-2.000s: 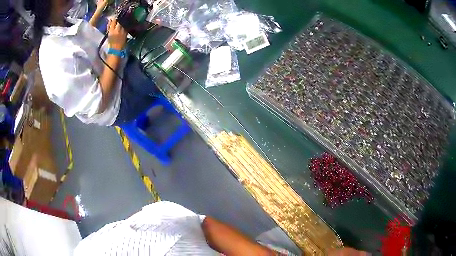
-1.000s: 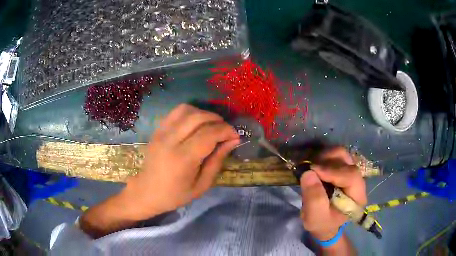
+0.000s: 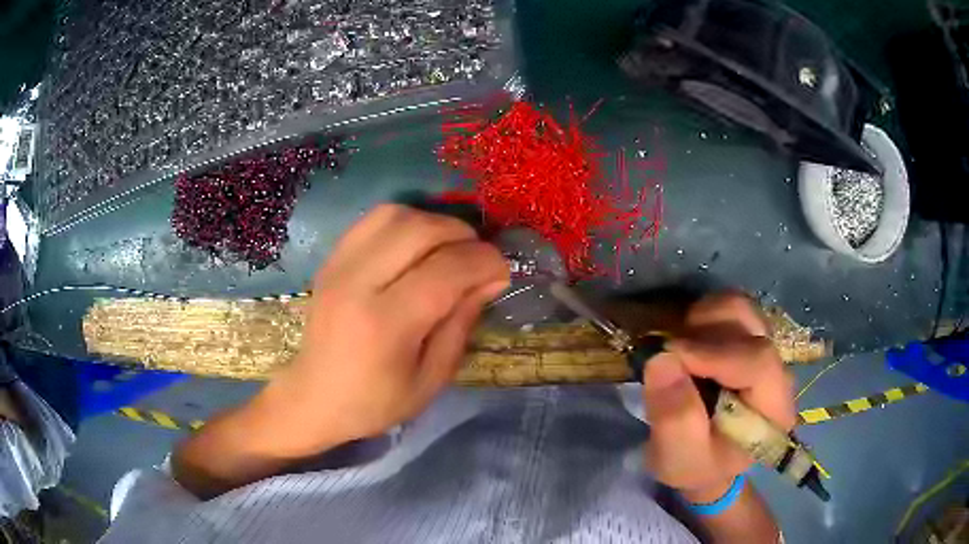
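Note:
My left hand (image 3: 388,308) is at centre-left with thumb and forefinger pinched on thin silvery solder wire (image 3: 512,293), whose end points toward the iron tip. My right hand (image 3: 723,393) grips the soldering iron (image 3: 749,427) like a pen, its long metal tip pointing up and left. A tiny silvery workpiece (image 3: 521,267) lies on a grey round rest (image 3: 544,255) just beyond my left fingertips, close to the iron tip. Blur hides whether tip and workpiece touch. Red lead wires (image 3: 531,170) lie in a loose pile just behind the rest.
Dark red components (image 3: 236,207) lie piled at left. A large clear tray (image 3: 266,90) of grey-silver pieces is at the back left. A black housing (image 3: 754,80) stands at upper right beside a white bowl (image 3: 890,218) of shiny grains. A worn yellow-brown strip (image 3: 191,335) runs along the near edge.
Two seconds ago the view faced left, toward another person; then it swung to the bench. Since one second ago, the view has shifted slightly; both hands keep their holds and the iron stays near the workpiece.

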